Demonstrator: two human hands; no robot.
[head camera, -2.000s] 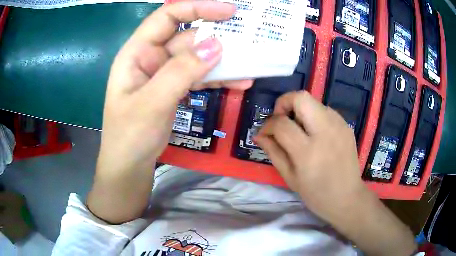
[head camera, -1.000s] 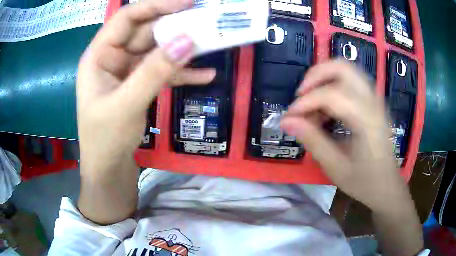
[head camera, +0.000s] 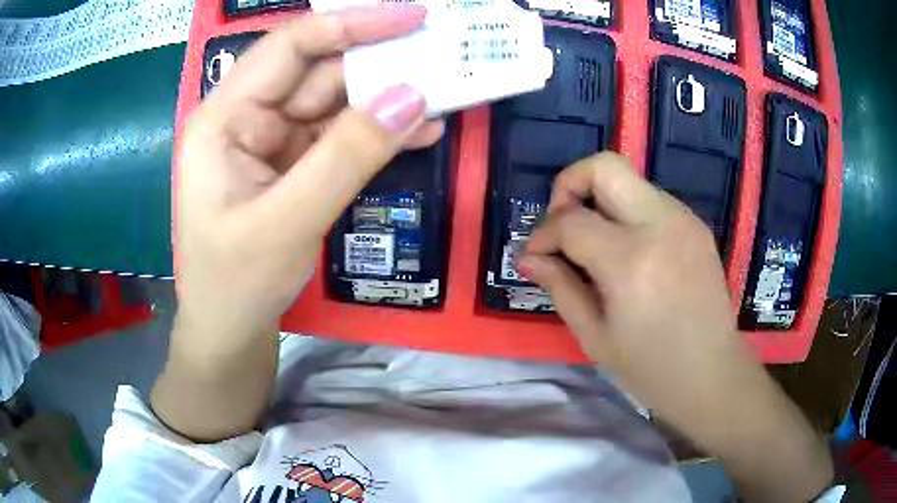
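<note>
My left hand (head camera: 285, 167) holds a folded white label strip (head camera: 448, 64) between thumb and fingers above the phones. My right hand (head camera: 629, 260) has thumb and fingertips pinched low in the open bay of a black phone (head camera: 551, 147). A small label (head camera: 510, 261) shows partly at the fingertips; whether they still grip it is hidden. The phone to its left (head camera: 388, 241) has a white small label (head camera: 369, 254) low in its bay. The phones lie face down in the red phone tray (head camera: 470, 196).
More black phones lie in the tray to the right (head camera: 696, 147) and in the far row. A long printed label strip (head camera: 93, 39) lies on the green bench (head camera: 89, 172) at the far left. A brown box (head camera: 836, 363) is below the bench at right.
The tray shifted left in view, then stayed nearly in place. The right hand moved left and down into the phone's bay since one second ago. The left hand with the strip shifted slightly right.
</note>
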